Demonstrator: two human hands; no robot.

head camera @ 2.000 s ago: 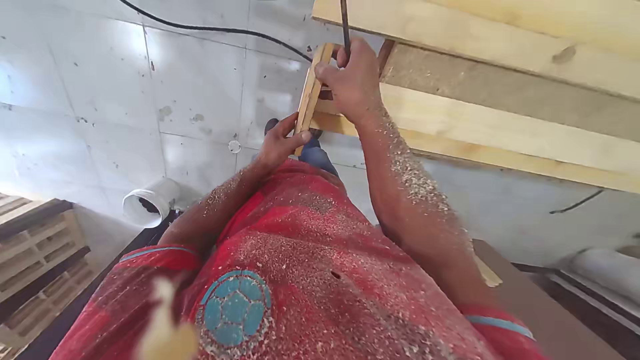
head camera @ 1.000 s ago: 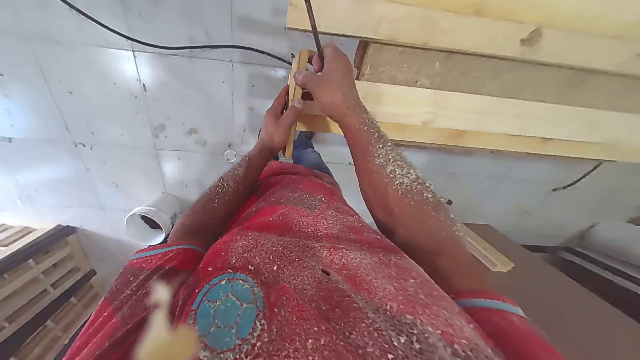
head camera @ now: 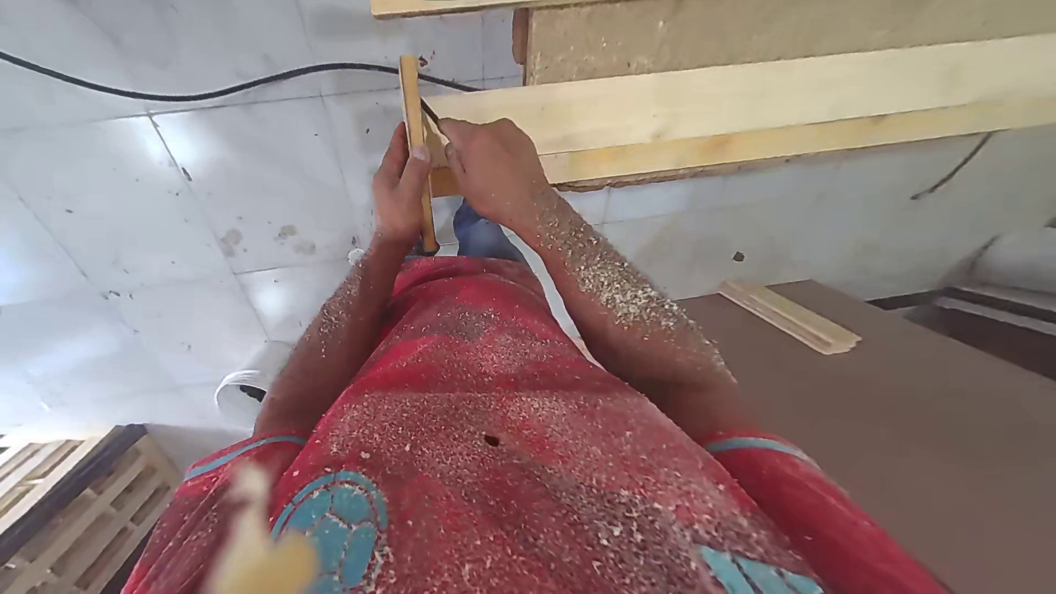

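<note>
My left hand (head camera: 402, 186) grips a narrow wooden piece (head camera: 411, 91), held on edge in front of my waist, thumb on its near face. Beside it, on the right, my right hand (head camera: 495, 169) is closed around a thin dark rod-like tool (head camera: 430, 110), whose tip end lies against or close to the wooden piece. The tool's exact kind cannot be told, and its rear part is hidden by the fingers. Sawdust and shavings cover both forearms and the red shirt.
Long pale boards (head camera: 742, 91) lie ahead to the right. A black cable (head camera: 247, 85) crosses the tiled floor. Thin wooden strips (head camera: 788, 318) rest on a brown panel (head camera: 866, 429). A white bucket-like container (head camera: 239, 394) and slatted wooden frames (head camera: 99, 511) are at lower left.
The dark tool stood up above my right hand before; now it points up-left toward the wooden piece. My right hand has moved from the piece's upper part to beside it.
</note>
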